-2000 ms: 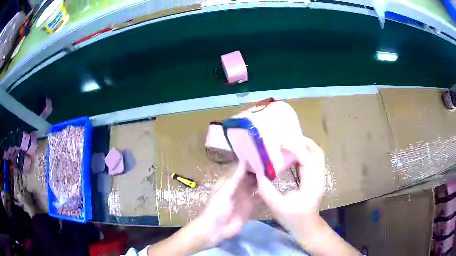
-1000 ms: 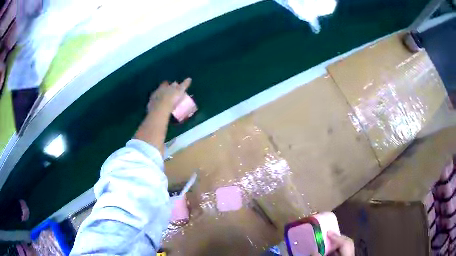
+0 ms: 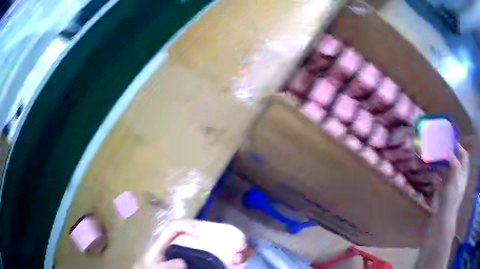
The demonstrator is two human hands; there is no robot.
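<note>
My right hand (image 3: 453, 176) is at the far right. It is shut on a pink case with an iridescent frame (image 3: 437, 141), held over an open carton of pink cases, its pink panel facing me. My left hand (image 3: 167, 246) is at the bottom edge, partly cut off, and holds another pink case (image 3: 221, 239) with its black end face turned down toward the frame edge. A flat pink panel (image 3: 126, 204) lies on the brown bench, near a standing pink case (image 3: 87, 234) at lower left.
The open carton (image 3: 342, 168) holds rows of pink cases (image 3: 347, 107) beside the cardboard-covered bench (image 3: 173, 121). The dark green strip (image 3: 68, 100) runs behind the bench. Below are a blue object (image 3: 271, 210) and a red frame (image 3: 363, 257).
The view has swung right. My left hand has come back from the green strip, now holding a case. My right hand has moved the iridescent-framed case out over the carton.
</note>
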